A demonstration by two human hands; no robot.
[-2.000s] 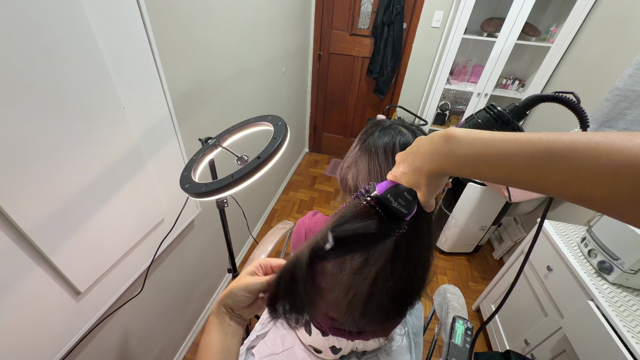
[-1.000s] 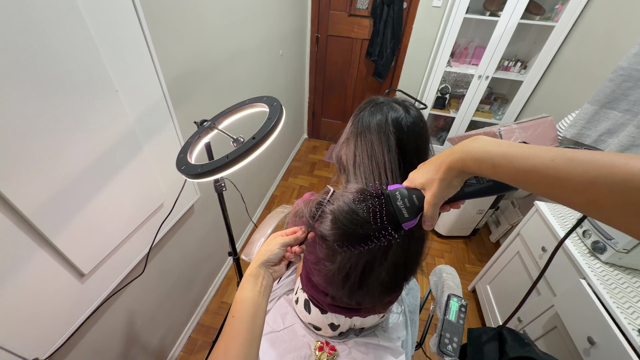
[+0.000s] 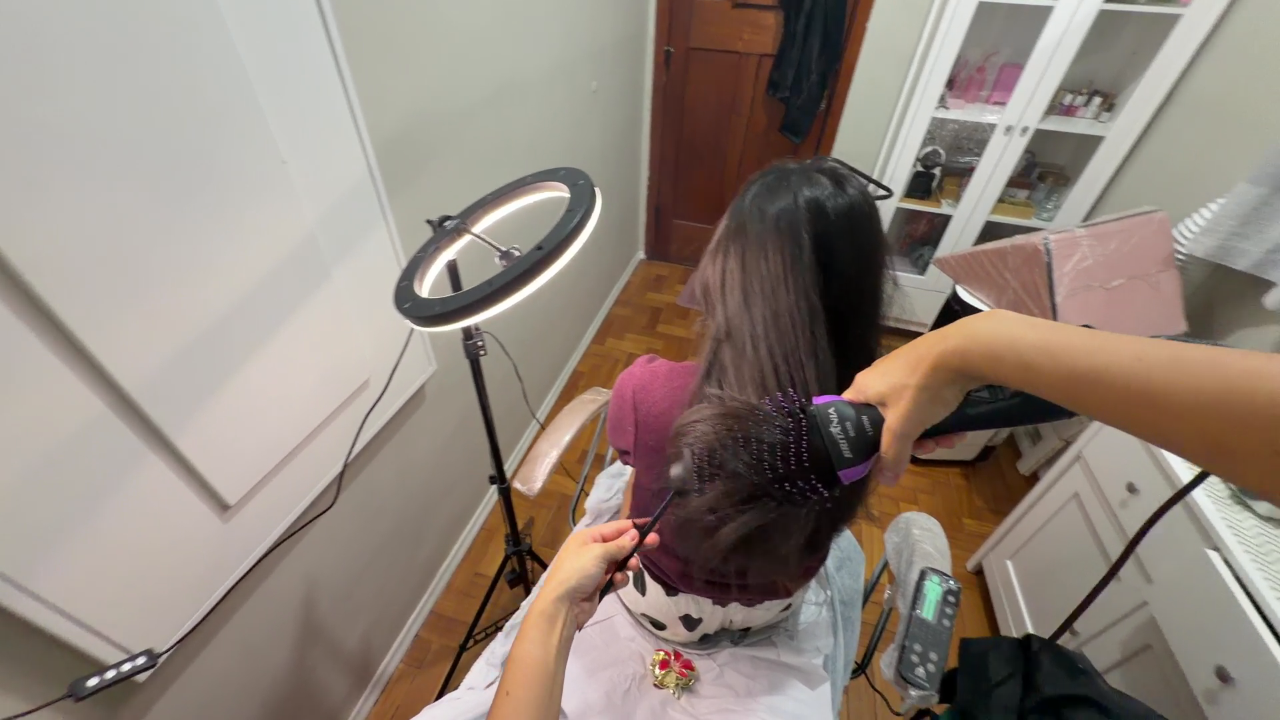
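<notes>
My right hand (image 3: 915, 385) grips the handle end of a black and purple Britânia hot-air styling brush (image 3: 800, 440). Its bristled barrel lies sideways in the lower part of the long dark hair (image 3: 800, 290) of a person seated with their back to me. My left hand (image 3: 605, 565) holds a thin black stick-like tool (image 3: 640, 545) between thumb and fingers, its upper end close to the hair at the brush's left tip. What that end is cannot be made out. Below the hair, a red and gold flower-shaped ornament (image 3: 673, 670) lies on the pale cloth (image 3: 740, 695).
A lit ring light (image 3: 500, 250) on a black tripod stands at left by the wall. Plastic-wrapped armrests (image 3: 565, 440) flank the person. A grey device with a green display (image 3: 930, 625) sits at the lower right. White drawers (image 3: 1110, 540) and a brush cord are at right.
The brush has moved down from high on the back of the head to the lower lengths of hair. My left hand has moved lower, and the long hair above the brush now hangs in full view.
</notes>
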